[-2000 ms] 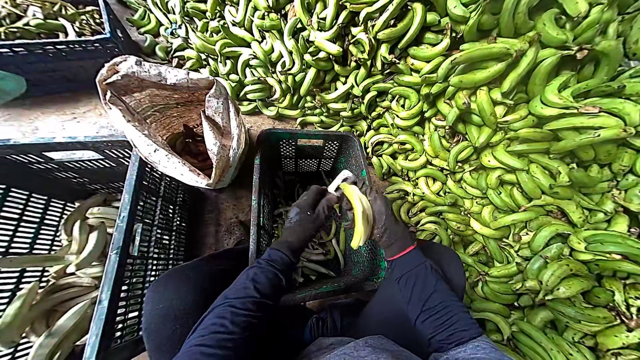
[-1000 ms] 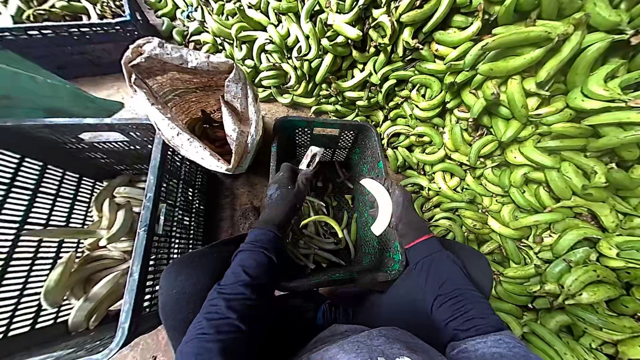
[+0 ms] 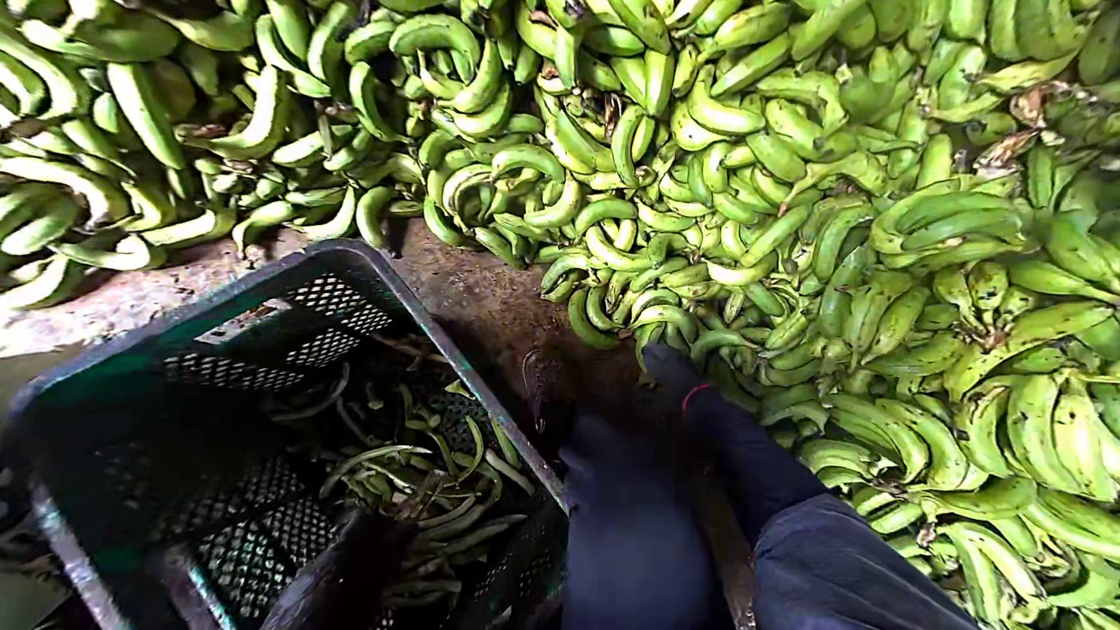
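Observation:
My right hand, in a dark covering with a red band at the wrist, reaches to the edge of a large heap of green bananas or plantains. Its fingers are mostly hidden, so I cannot tell whether it grips a fruit. On the left stands a dark green plastic crate with mesh walls, tilted across the view. Peel strips lie in its bottom. Low in the crate is a dark, blurred shape that may be my left hand; its fingers and anything in them cannot be made out.
The fruit heap spreads across the back and the whole right side. Brown, dirty floor shows between heap and crate. My dark-clothed leg is beside the crate's right wall, with my right forearm beyond it.
My right hand has moved away from the crate to the heap; the peeled fruit beside it a second ago is no longer visible. The view has swung right and closer, and the sack has left it.

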